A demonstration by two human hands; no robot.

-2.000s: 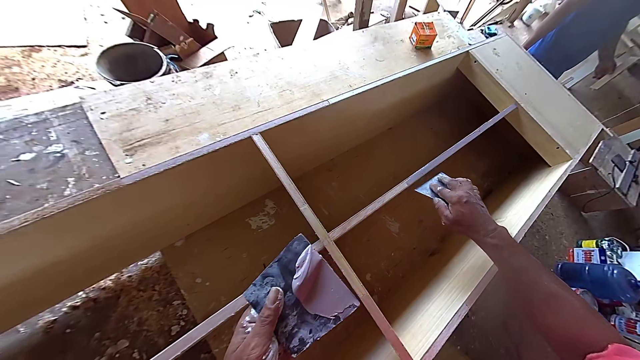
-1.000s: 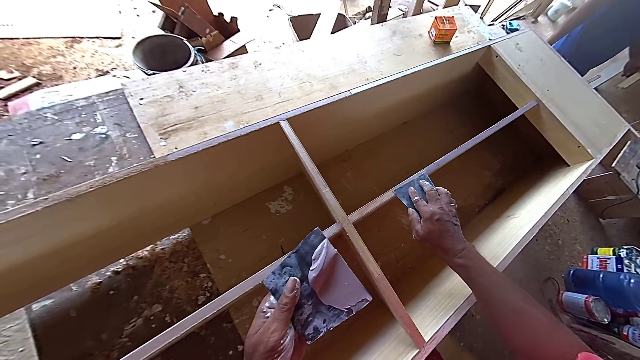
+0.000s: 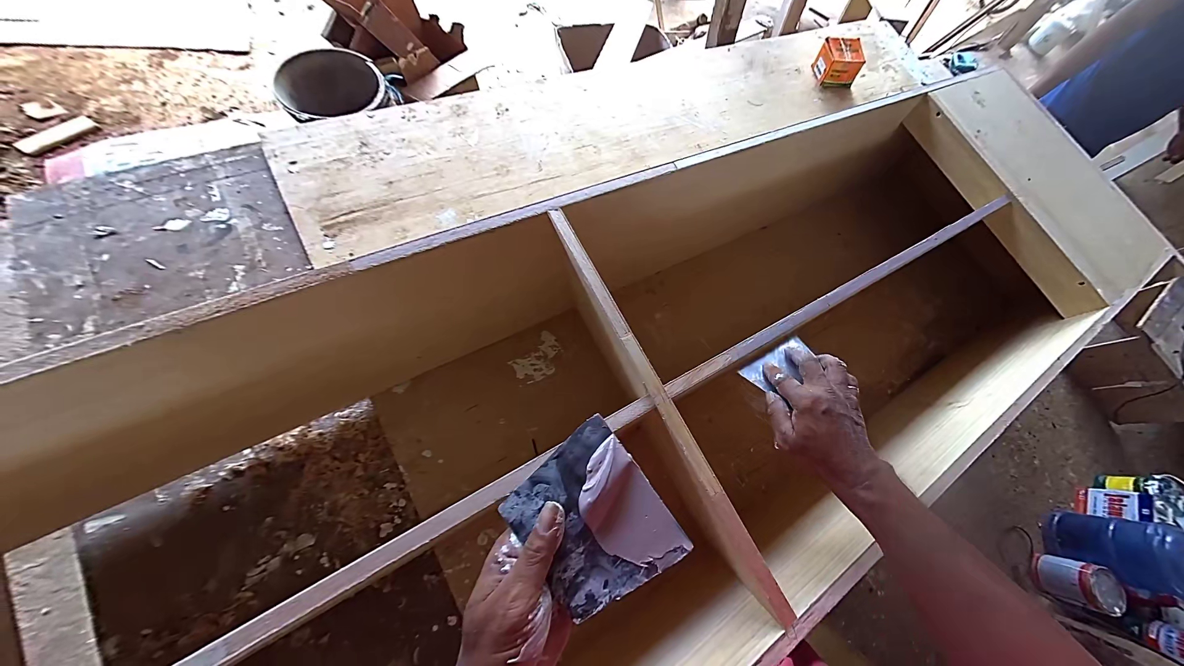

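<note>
My left hand [image 3: 527, 592] holds a dark, stained flat board [image 3: 587, 564] with its thumb on top. Pinkish filler paste [image 3: 629, 509] lies in a thick smear on the board's right part. In my right hand [image 3: 819, 416] is a thin flat metal putty knife [image 3: 775, 363], its edge close to the long wooden divider [image 3: 851, 289], just right of where the dividers cross. Pale filler shows along the divider edges, and the cross divider [image 3: 638, 370] is pinkish at its near end. Both dividers run inside a large open wooden cabinet frame [image 3: 462, 314].
Behind the frame lies a wooden board [image 3: 555, 139] with an orange box [image 3: 838, 61] on it. A bucket [image 3: 328, 85] stands beyond. Cans [image 3: 1078, 583] and a blue plastic bottle [image 3: 1110, 546] are at the lower right. A person in blue [image 3: 1110, 92] is at the upper right.
Since two seconds ago my right hand and the putty knife have moved along the long divider toward the crossing. From one second ago the knife has shifted slightly away from it. The left hand still holds the board.
</note>
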